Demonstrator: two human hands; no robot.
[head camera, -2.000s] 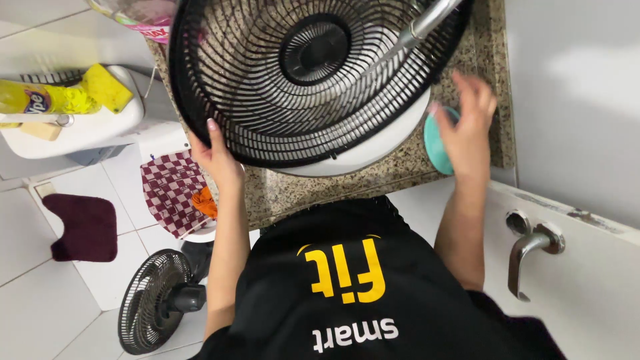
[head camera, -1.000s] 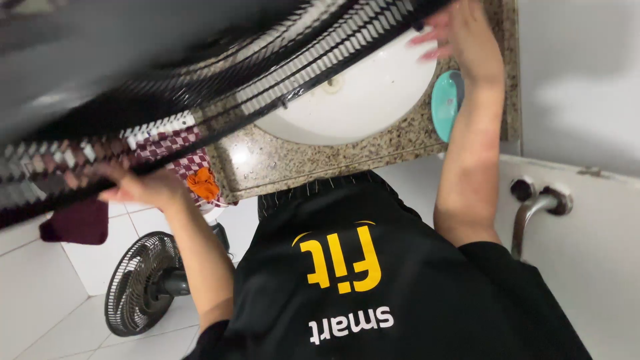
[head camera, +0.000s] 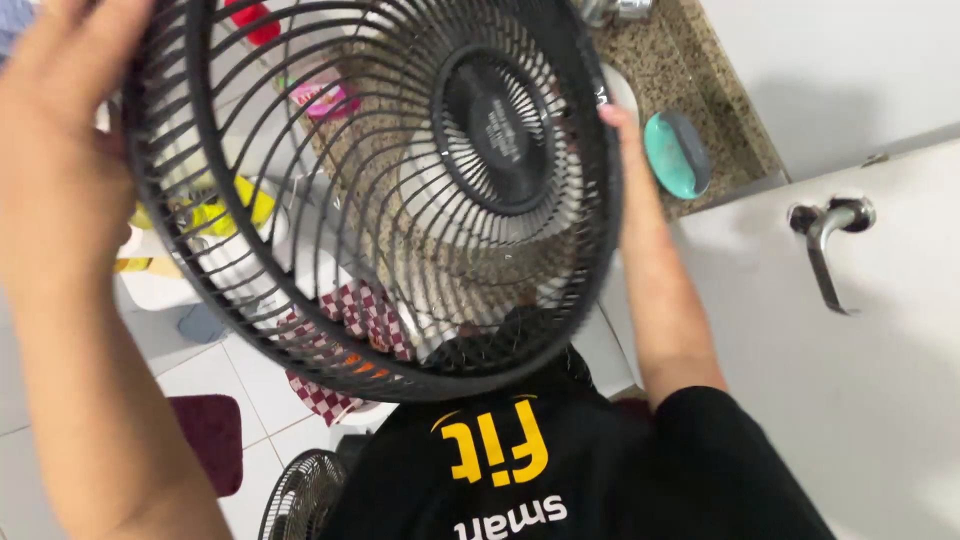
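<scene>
A round black fan grille fills the middle of the head view, tilted up in front of my torso, with a solid hub disc at its center. My left hand, large and close at the upper left, grips its left rim, the fingertips partly hidden. On the opposite side, my right hand holds the right rim, with most of its fingers behind the grille. Through the bars a granite countertop and part of a white washbasin show.
A teal and gray oval dish lies on the counter, beside a door with a metal handle. Beyond the grille are a pink packet, a yellow sponge and a checkered cloth. A fan and maroon mat are low left.
Two seconds ago my right hand was off the grille, near the teal dish; now it holds the right rim. The grille has swung and tilted, and my left hand has risen at the left.
</scene>
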